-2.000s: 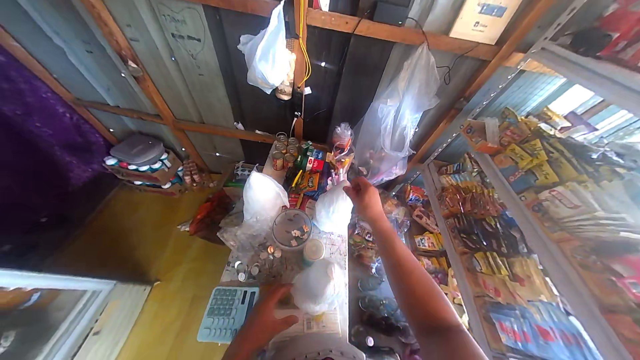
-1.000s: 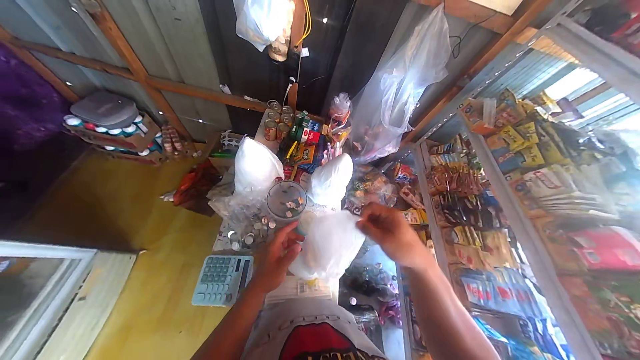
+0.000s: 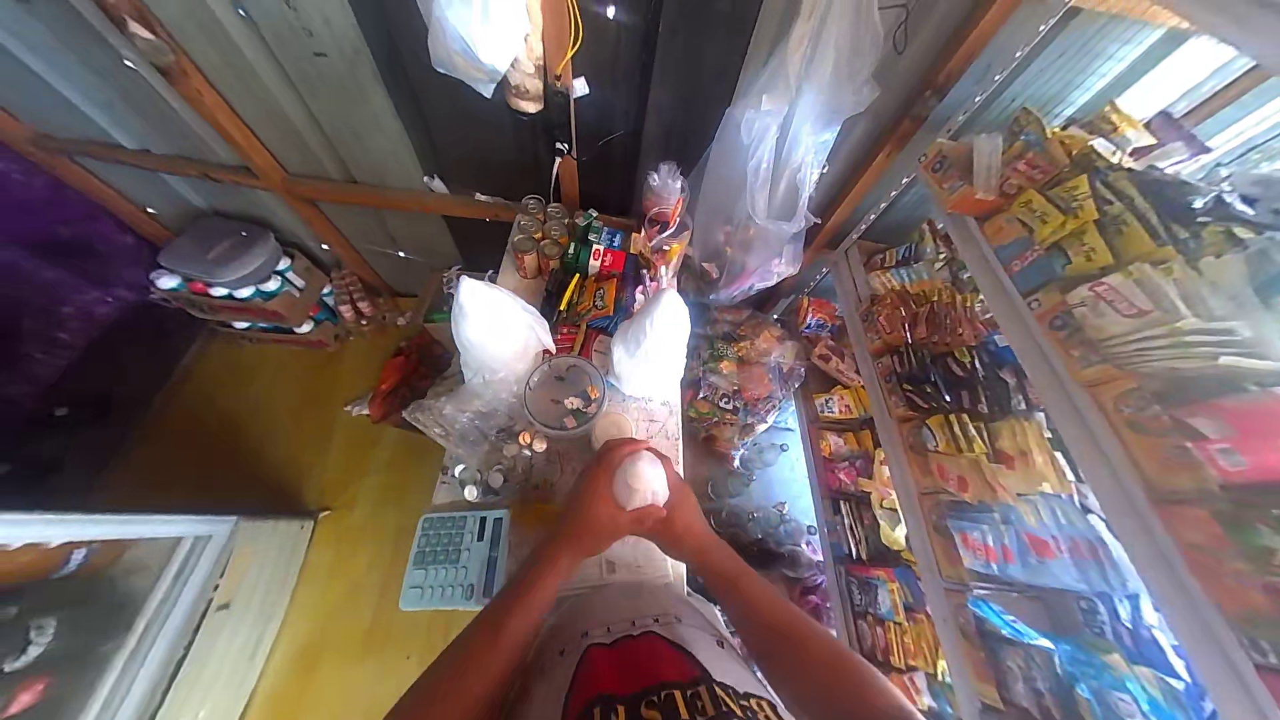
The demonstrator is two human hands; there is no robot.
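Close to my body, my left hand (image 3: 598, 505) and my right hand (image 3: 686, 510) are wrapped around a white plastic bag (image 3: 640, 480), its rounded top showing between them. A round pale container or lid (image 3: 613, 430) lies just beyond my fingers. Farther back on the counter, a filled white bag (image 3: 495, 335) stands left of a round clear container (image 3: 566, 394) with small items in it, and another filled white bag (image 3: 652, 345) stands to its right. Coins (image 3: 525, 442) lie left of my hands, and a light blue calculator (image 3: 455, 560) is at the counter's left edge.
Cans (image 3: 540, 240) and small packets (image 3: 600, 262) stand at the counter's back. Clear plastic bags (image 3: 790, 150) hang above on the right, over bagged goods. Shelves of sachets (image 3: 960, 450) run along the right side. A crumpled clear bag (image 3: 465, 415) lies at left.
Both hands have come together around the bag. It was spread wide between them a second ago and now shows as a small, compact rounded shape.
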